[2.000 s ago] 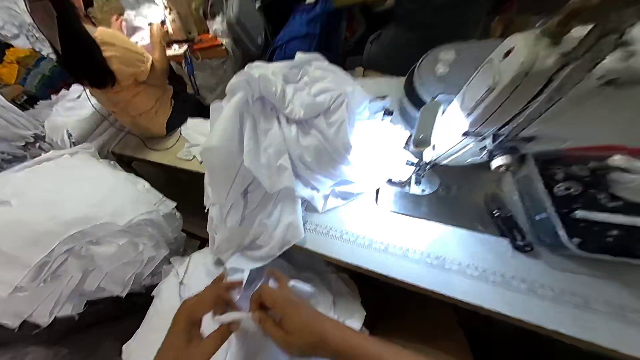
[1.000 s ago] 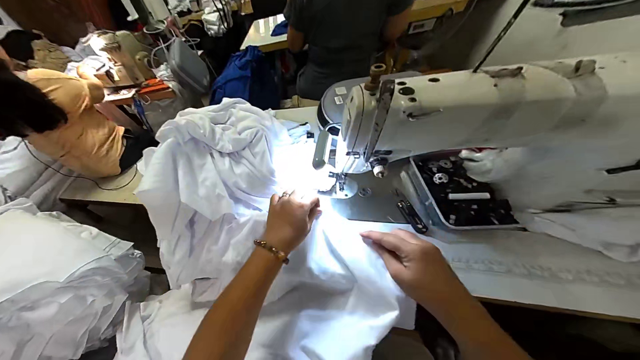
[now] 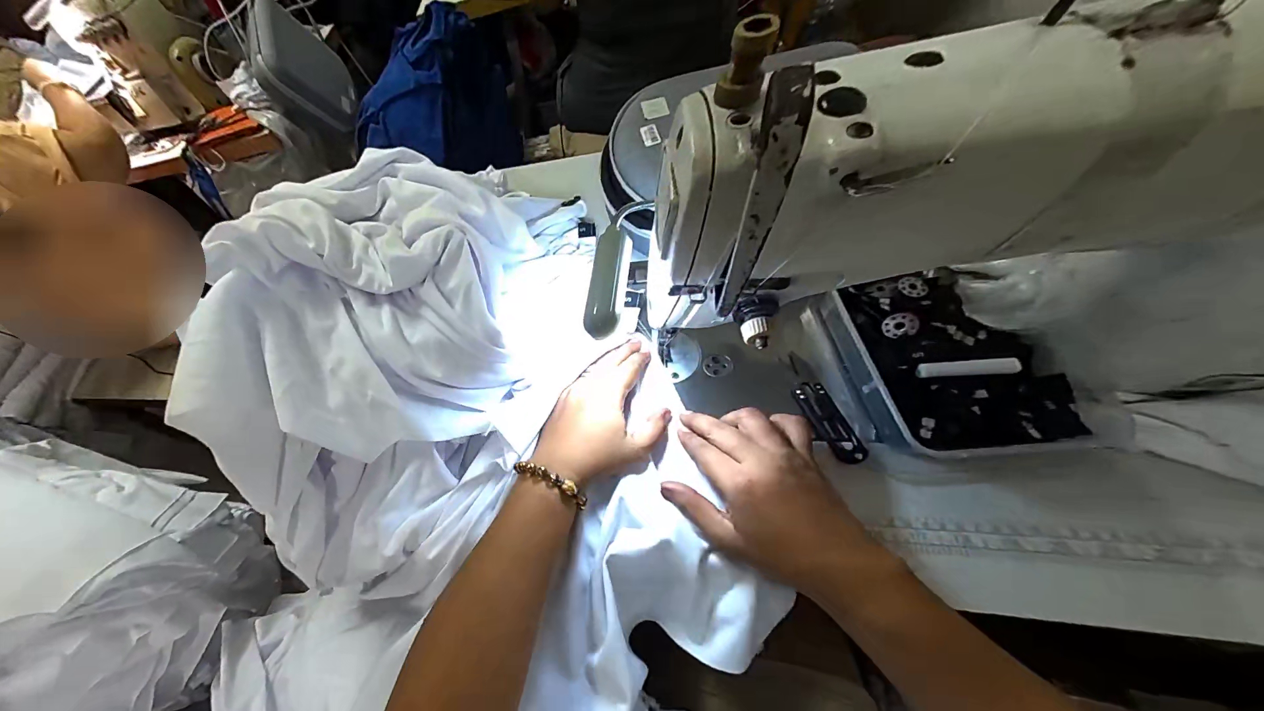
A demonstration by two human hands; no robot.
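Observation:
White fabric [image 3: 365,365] lies bunched left of the sewing machine [image 3: 731,217] and runs under both my hands. My left hand [image 3: 597,415], with a beaded bracelet on its wrist, presses flat on the cloth just in front of the presser foot [image 3: 667,346]. To its right, my right hand [image 3: 755,484] rests on the cloth edge with its fingers spread a little. Neither hand closes around the fabric. Bright lamp light washes out the cloth beside the needle, so its edge there is hard to see.
A clear plastic box [image 3: 889,395] of black labels and bobbins sits right of the machine, with thread snips [image 3: 829,420] beside it. A loose bobbin [image 3: 718,364] lies near the needle plate. White cloth stacks [image 3: 89,563] stand at left. Another person sits at the upper left.
Two seconds ago my hands were together on the cloth below the table edge; now they lie on it by the needle. Since one second ago, my right hand has come nearer my left. The view has shifted.

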